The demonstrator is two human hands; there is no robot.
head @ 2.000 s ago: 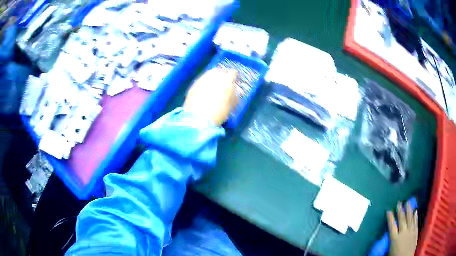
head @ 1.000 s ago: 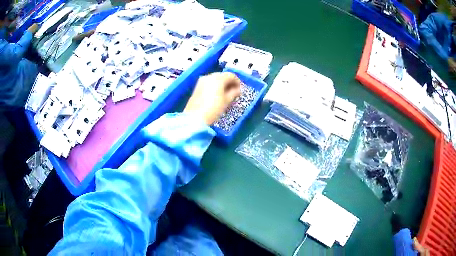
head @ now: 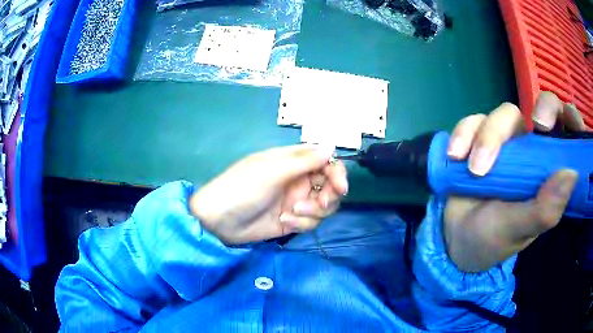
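Note:
My right hand (head: 500, 188) is closed around the blue electric screwdriver (head: 513, 166), which lies level with its black nose and thin bit pointing left. My left hand (head: 273, 192) holds a tiny screw (head: 332, 160) between thumb and finger at the bit's tip. Another small shiny piece, likely a screw, shows between its fingers. The white housing (head: 335, 104) lies on the bench just beyond my fingertips, its stepped narrow side toward me. Its lead is mostly hidden; a thin wire hangs below my left hand.
The small blue screw bin (head: 97, 39) stands at the upper left beside the large blue tray (head: 32, 169). A clear bag (head: 166, 55) with a white plate (head: 235, 47) lies beyond the housing. A bag of black fittings (head: 416, 16) is at the top. The red-orange rack (head: 553, 55) is at right.
My left hand has left the screw bin and come to the front of the housing with a screw. My right hand has taken hold of the screwdriver and brought it in. The view has shifted down.

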